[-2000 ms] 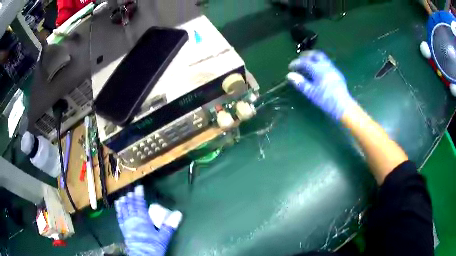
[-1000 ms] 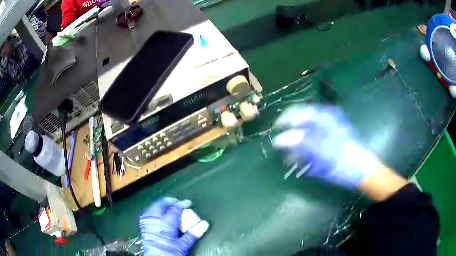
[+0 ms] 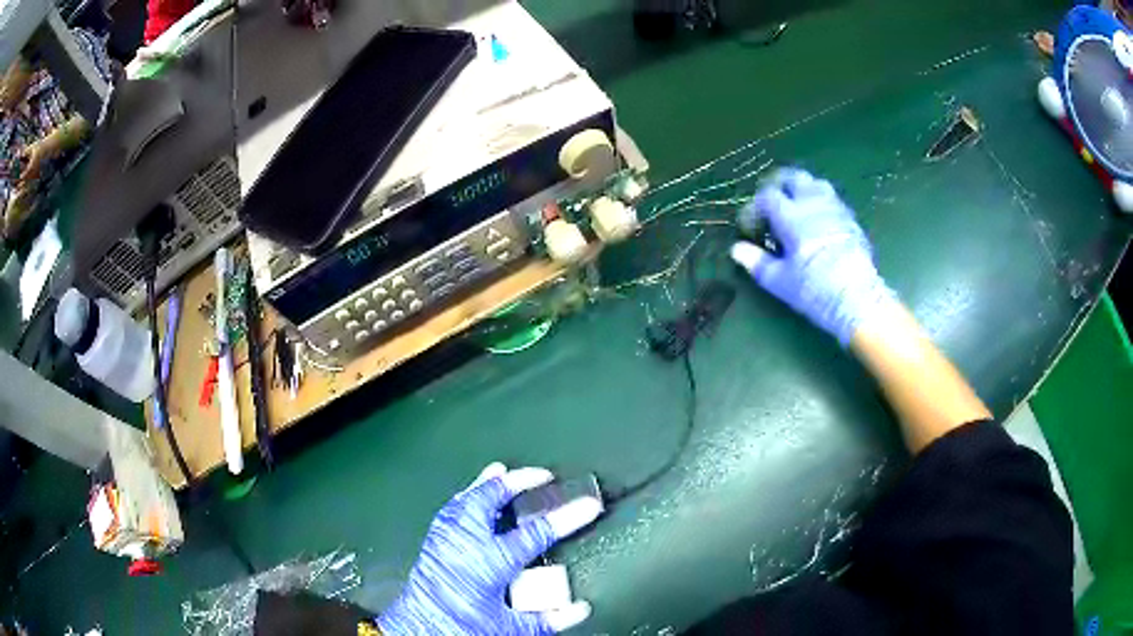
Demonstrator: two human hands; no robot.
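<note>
My left hand (image 3: 497,553), in a blue-violet glove, grips a black power adapter (image 3: 557,497) at the lower middle. A white block, the test socket (image 3: 539,588), shows between its fingers below the adapter; whether they are joined is unclear. A thin black lead (image 3: 691,410) runs from the adapter up to a bundled tangle on the green surface. My right hand (image 3: 814,249) is right of the cream knobs with its fingertips bent together; something small and dark is at them, too blurred to name. The electronic load (image 3: 429,267) has lit digits.
A smartphone (image 3: 360,131) lies on the instrument. Pens and tools (image 3: 229,404) lie on the wooden board, beside a white bottle (image 3: 109,348). A blue fan (image 3: 1103,106) stands far right. Clear film (image 3: 280,590) lies lower left. A green bin (image 3: 1106,460) is at the right edge.
A black adapter with its bundled lead now shows at my left hand, which has moved right. My right hand went down toward the left hand, then back up near the knobs.
</note>
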